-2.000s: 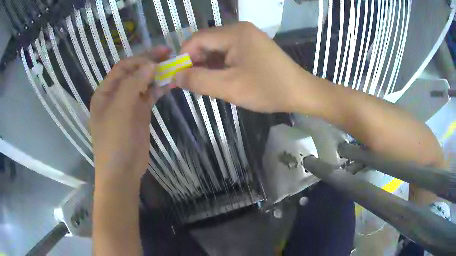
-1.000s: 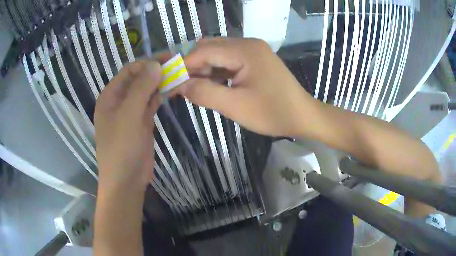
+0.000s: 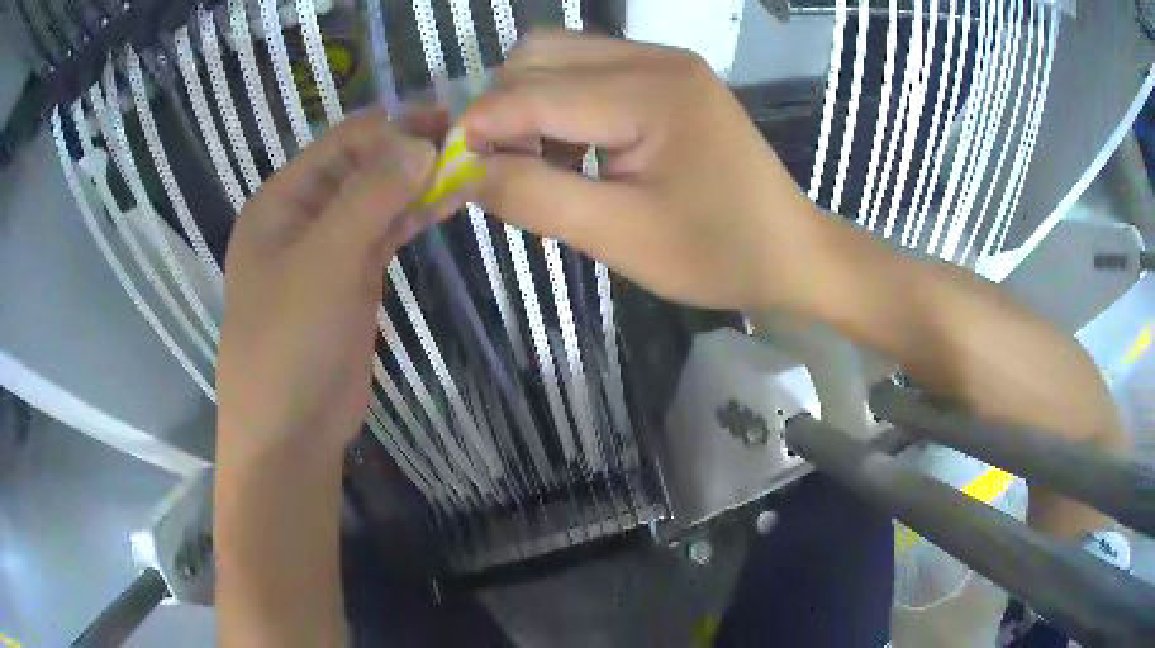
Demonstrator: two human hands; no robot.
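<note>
A small yellow-and-white splice tape (image 3: 450,175) shows between the fingertips of both hands, partly covered by them. My left hand (image 3: 310,241) pinches its left side from below. My right hand (image 3: 633,165) holds its right side, with thumb and forefinger bent onto it. A clear carrier tape strip (image 3: 471,298) runs down from under the fingers, and a clear strip also shows above them. Whether the splice tape is stuck down on the strip cannot be told, since the fingers hide the join.
Rows of white carrier tape (image 3: 874,139) hang behind and beside the hands. Grey bars (image 3: 937,500) project at the lower right from a white bracket (image 3: 741,418). Another bracket (image 3: 177,538) stands at the lower left. A dark slotted holder (image 3: 557,532) lies below the tapes.
The splice tape was seen flat and more fully; now it is tilted and more covered by the fingers. My right hand has closed in on it, and both hands have shifted slightly.
</note>
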